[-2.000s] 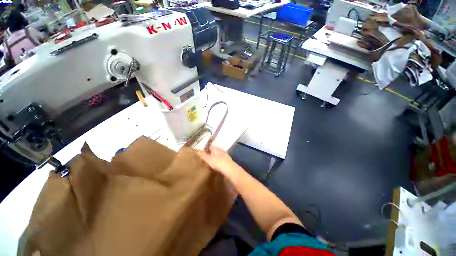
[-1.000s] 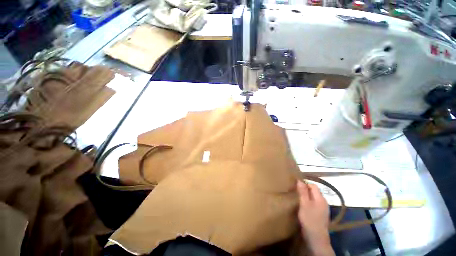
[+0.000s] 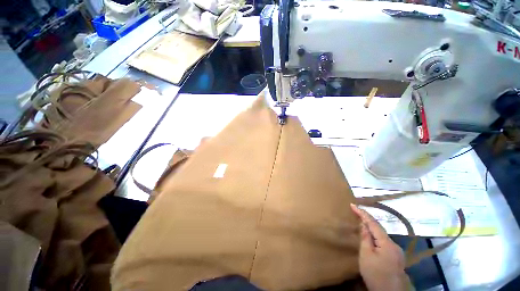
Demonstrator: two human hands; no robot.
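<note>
A tan-brown bag panel [image 3: 228,216] lies under the head of the white sewing machine [image 3: 365,48]. Its dark center seam [image 3: 265,193] runs straight up to the presser foot [image 3: 282,118]. A small white label [image 3: 220,170] is on the panel left of the seam. My right hand [image 3: 381,250] holds the panel's right edge between thumb and fingers. A brown strap loop [image 3: 459,219] stands out right of that hand; another loop [image 3: 137,162] shows at the panel's left. My left hand is not in view.
Brown bag pieces with handles [image 3: 51,210] are heaped at the left, with more panels [image 3: 105,111] behind. A flat tan packet [image 3: 171,55] and cream cloth [image 3: 208,17] lie farther back. A white paper sheet [image 3: 473,199] lies right of the machine pillar.
My view has swung left from the machine's pillar to its needle. Since the middle frame the panel has been spread flatter, with a longer stretch of seam showing. My right hand has moved slightly right and down.
</note>
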